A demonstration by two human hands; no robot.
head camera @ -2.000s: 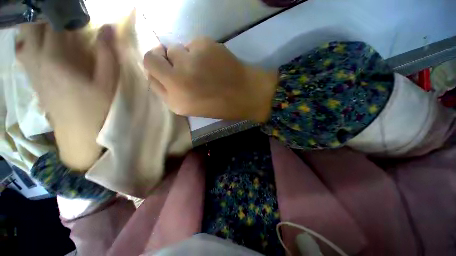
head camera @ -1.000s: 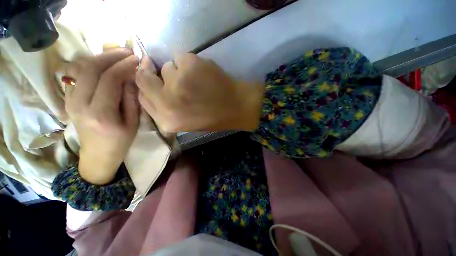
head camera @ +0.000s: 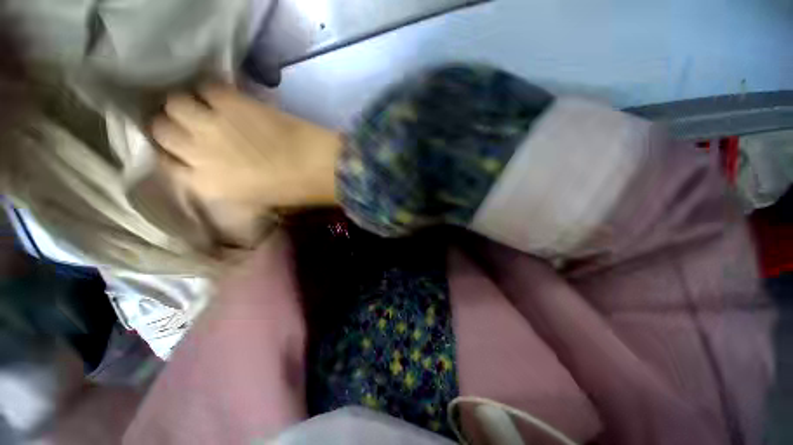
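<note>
The cream to beige garment piece [head camera: 96, 191] lies in large blurred folds over the left part of the view, from the top edge down past the table edge. My right hand [head camera: 230, 152] is at its right side, fingers curled into the cloth and gripping a fold. My left hand is not visible; a blurred dark sleeve shape shows at the far left edge. The needle area of the machine is not in view.
The white machine table [head camera: 556, 52] spans the top, with a dark seam and a grey edge strip [head camera: 722, 113]. A red plastic basket [head camera: 778, 248] with a pale bundle [head camera: 769, 165] is below the table at right. White cloth [head camera: 156, 308] hangs at lower left.
My right hand has moved left with the cloth. My left hand has left the seam and gone out of sight. The garment is pulled up and left; the machine head and lamp glare are no longer visible.
</note>
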